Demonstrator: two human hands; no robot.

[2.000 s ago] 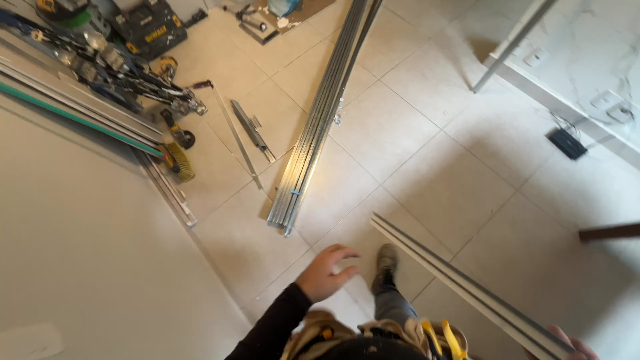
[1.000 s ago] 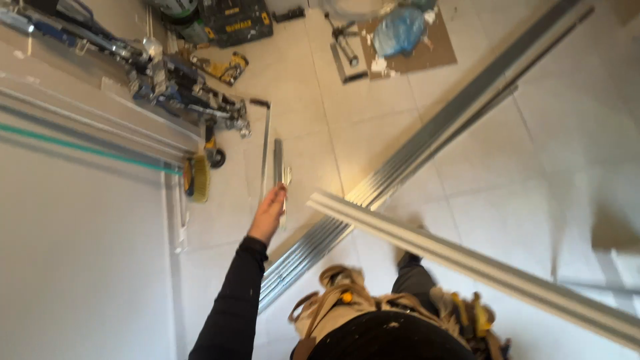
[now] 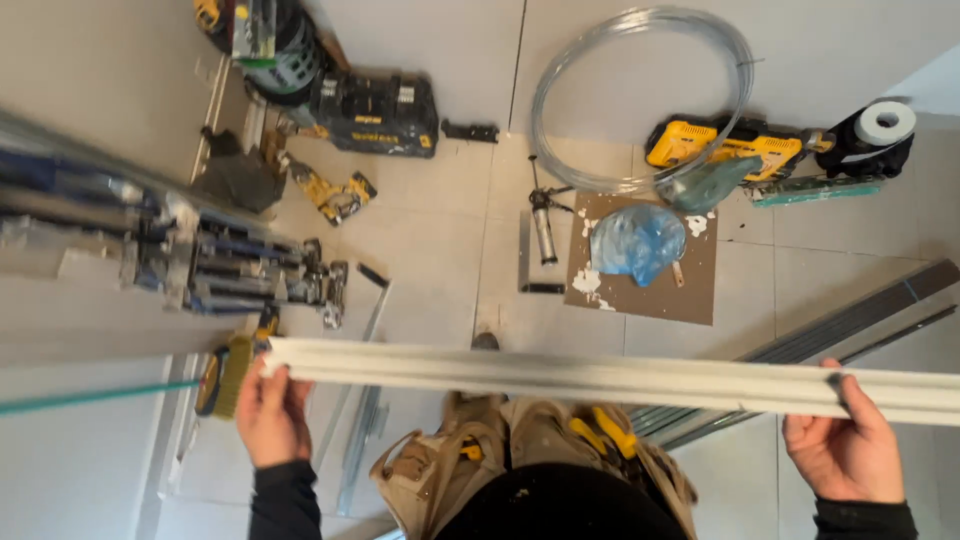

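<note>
A long white grooved profile strip (image 3: pixel 540 373) lies level across the view at waist height, and its right end runs out of the frame. My left hand (image 3: pixel 276 412) grips it close to its left end, thumb on top. Further right, my right hand (image 3: pixel 844 442) is closed around the same strip, with a small dark thing by its thumb that I cannot make out. Below the strip is a tan tool belt (image 3: pixel 420 469) with yellow-handled tools (image 3: pixel 616 433). Metal profiles (image 3: pixel 840 315) lie bundled on the floor beyond and under it.
On the tiled floor are a wire coil (image 3: pixel 541 112), a black DeWalt case (image 3: pixel 379 112), a yellow cordless tool (image 3: pixel 334 196), a caulking gun (image 3: pixel 544 229) and a brown board (image 3: pixel 675 304) with a blue plastic bag (image 3: pixel 637 240). A broom (image 3: pixel 234 379) and stacked equipment (image 3: pixel 225 262) stand left.
My left hand, free of the strip two seconds ago, now holds its left end. The strip has swung from a slant to nearly level. The view has shifted toward the case and coil.
</note>
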